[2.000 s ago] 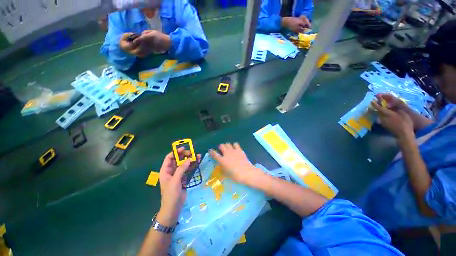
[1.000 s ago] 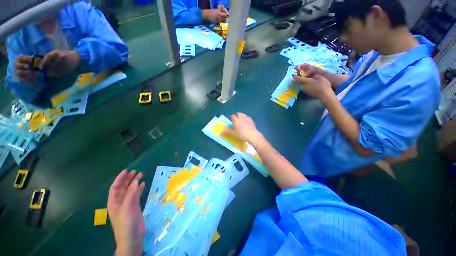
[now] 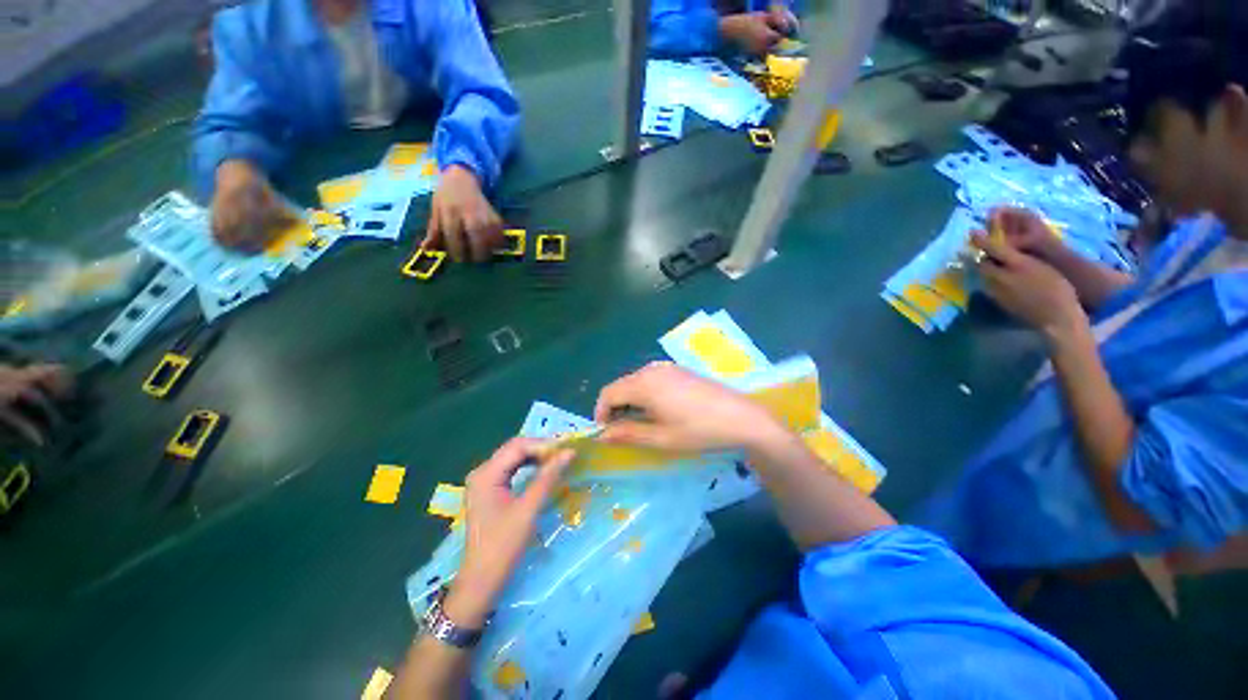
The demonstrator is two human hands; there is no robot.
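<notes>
A sticker sheet (image 3: 787,399) with yellow pieces is held raised and bent between my hands, over the loose pile of used backing sheets (image 3: 589,595). My left hand (image 3: 513,499) pinches the sheet's near-left end between thumb and fingers; a watch is on this wrist. My right hand (image 3: 671,410) grips the sheet along its upper edge, just right of my left hand. The fingertips are close together and hide part of the sheet. More sticker sheets (image 3: 721,342) lie on the green surface behind and right of my right hand.
Finished housings (image 3: 196,435) and bare housings (image 3: 445,352) lie on the belt. A yellow scrap (image 3: 386,483) lies left of my work. A metal post (image 3: 808,151) stands ahead. A person (image 3: 356,96) works opposite, touching housings and sheets; another person (image 3: 1122,397) works at right.
The housing has left my left hand, where it was two seconds ago. My right hand has brought a sticker sheet from the stack, and both hands now hold it. The person opposite has reached down.
</notes>
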